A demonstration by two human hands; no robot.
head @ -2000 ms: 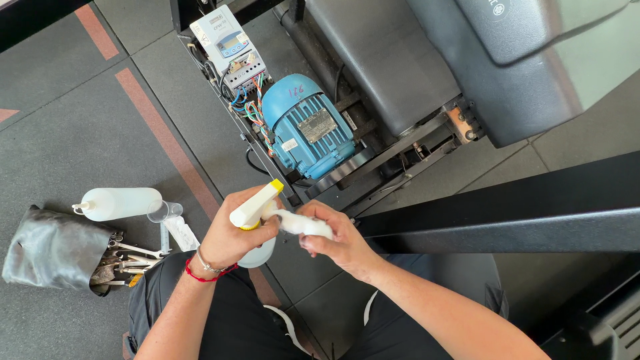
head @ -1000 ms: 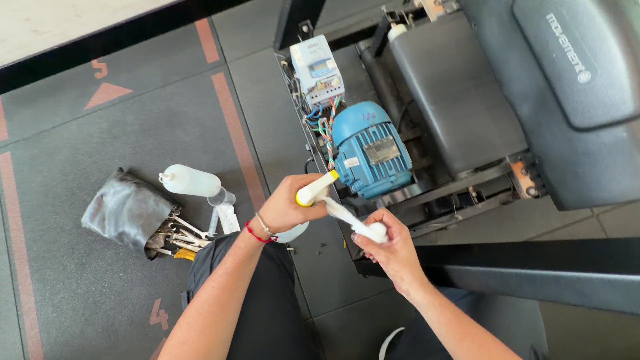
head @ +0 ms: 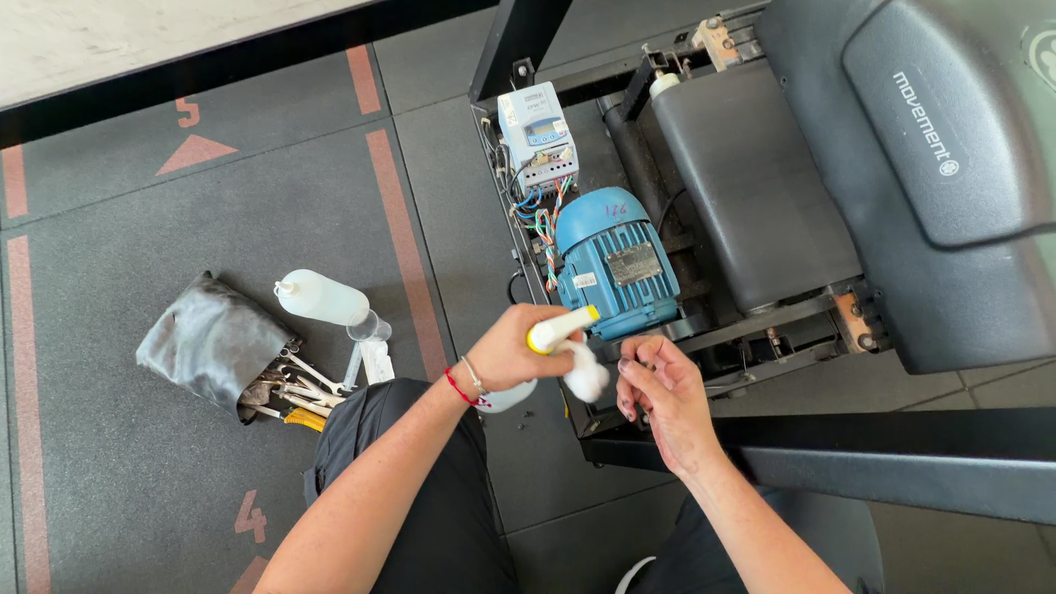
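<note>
My left hand [head: 516, 351] grips a spray bottle with a white and yellow trigger head [head: 563, 328]; the bottle's pale body [head: 507, 398] shows below the wrist. A wad of white cotton [head: 586, 373] hangs from the fingers of that same hand. Just right of the cotton, my right hand [head: 662, 398] has its fingers bent and apart, holding nothing, with dark smudges on the fingertips. Beyond both hands, a blue electric motor [head: 615, 256] sits in the open frame of a treadmill, beside a grey motor drive [head: 538, 136] with coloured wires [head: 549, 239].
A black roller belt [head: 755, 181] and the dark motor cover [head: 932, 124] lie right of the motor. A black frame beam [head: 874, 462] crosses at lower right. On the floor at left are a tool pouch [head: 216, 342] with wrenches [head: 309, 379], a white squeeze bottle [head: 323, 297] and a small clear cup [head: 371, 327].
My right hand has let go of the white cotton, which it held stretched from the left hand before. The cotton now hangs from my left hand. The view has shifted.
</note>
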